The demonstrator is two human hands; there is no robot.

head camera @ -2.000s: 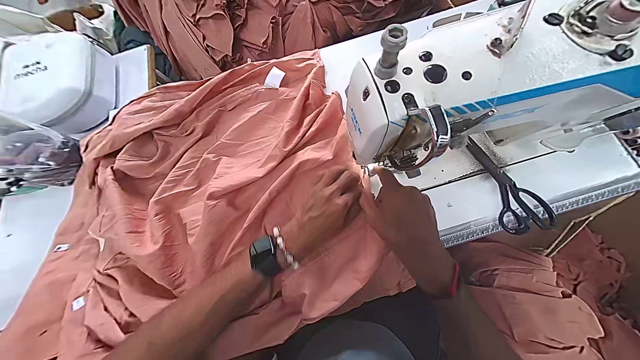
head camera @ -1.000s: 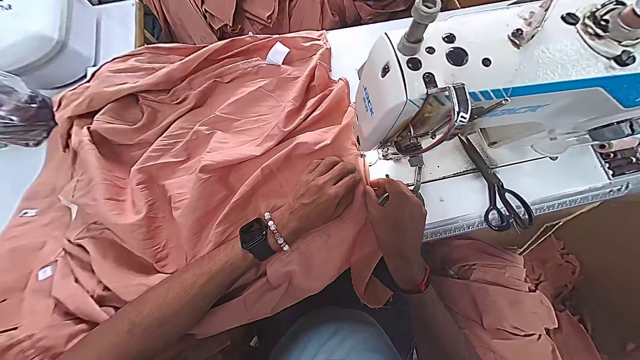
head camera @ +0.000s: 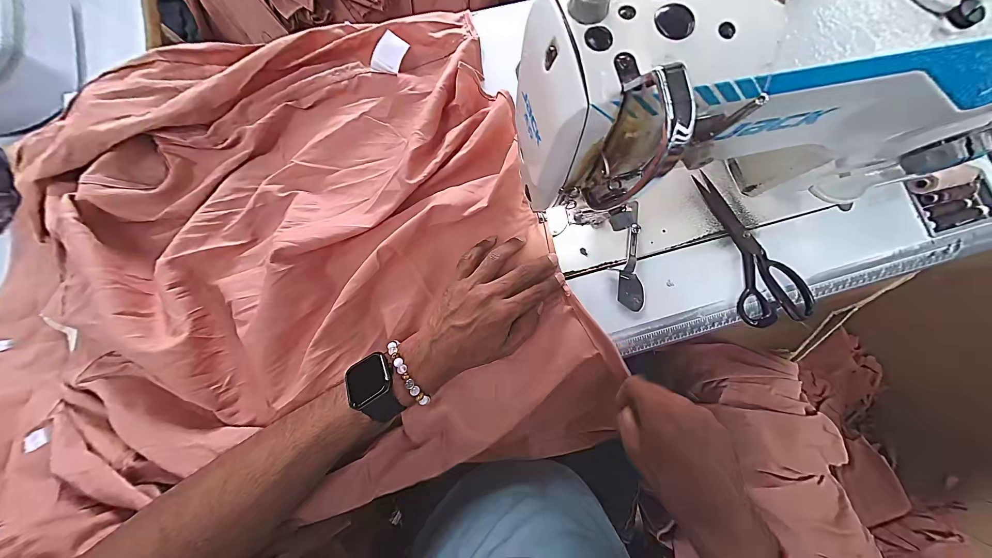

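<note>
A salmon-pink fabric garment (head camera: pixel 310 232) lies spread in folds over the table, its right edge running under the needle area of a white and blue Jack sewing machine (head camera: pixel 620 108). My left hand (head camera: pixel 492 306) rests on the cloth with its fingers spread, fingertips near the edge below the presser foot. My right hand (head camera: pixel 674 434) is lower right, past the table's front edge, its fingers closed on the hem and holding it taut. A metal lever with a dark flat end (head camera: pixel 631 288) shows beside the seam.
Black-handled scissors (head camera: pixel 750 252) lie on the machine bed, right of the needle. A measuring tape (head camera: pixel 697 319) runs along the front edge. Thread spools (head camera: pixel 952 203) sit in a recess at the right. More pink cloth (head camera: pixel 759 426) is heaped below the table; further cloth (head camera: pixel 279 17) lies behind.
My right hand has moved from beside the needle, down and to the right, with the hem in its fingers. My left hand stays on the cloth. The view is closer now.
</note>
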